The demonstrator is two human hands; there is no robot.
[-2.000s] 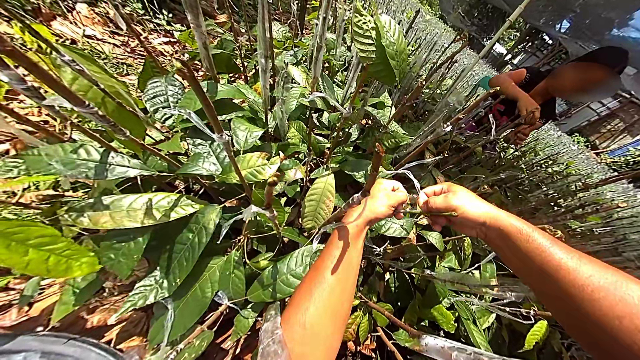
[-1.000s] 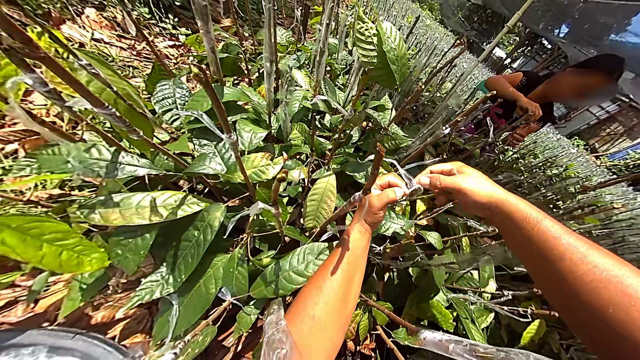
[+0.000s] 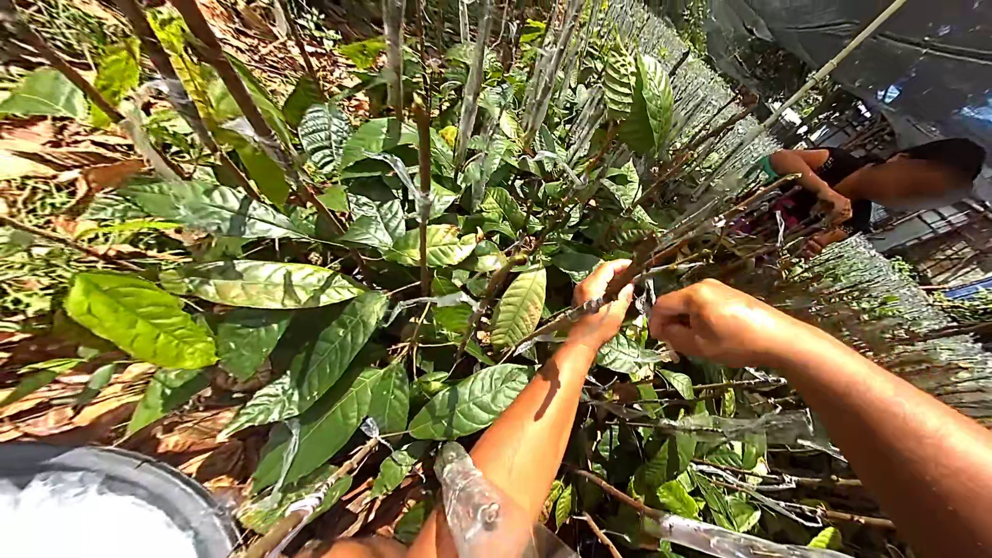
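My left hand (image 3: 603, 304) is closed around an upright brown plant stem (image 3: 640, 267), just right of the middle of the view. Close to its right is my right hand (image 3: 709, 322), fingers curled, with a strip of clear plastic film (image 3: 645, 304) between it and the stem. Whether the right fingers pinch the strip's end is hard to see. Broad green leaves (image 3: 473, 401) lie below and left of my left hand. A clear plastic sleeve (image 3: 482, 504) lies against my left forearm.
A dark tub (image 3: 174, 482) with white, glossy contents stands at the lower left. Several stems wrapped in plastic (image 3: 473, 85) rise behind the leaves. Another person (image 3: 833, 205) works among the plants at the upper right. Dry leaves (image 3: 62, 411) cover the ground at left.
My left hand has closed around the stem, where it was at the plastic strip beside it. My right hand has turned, its back now more toward the view.
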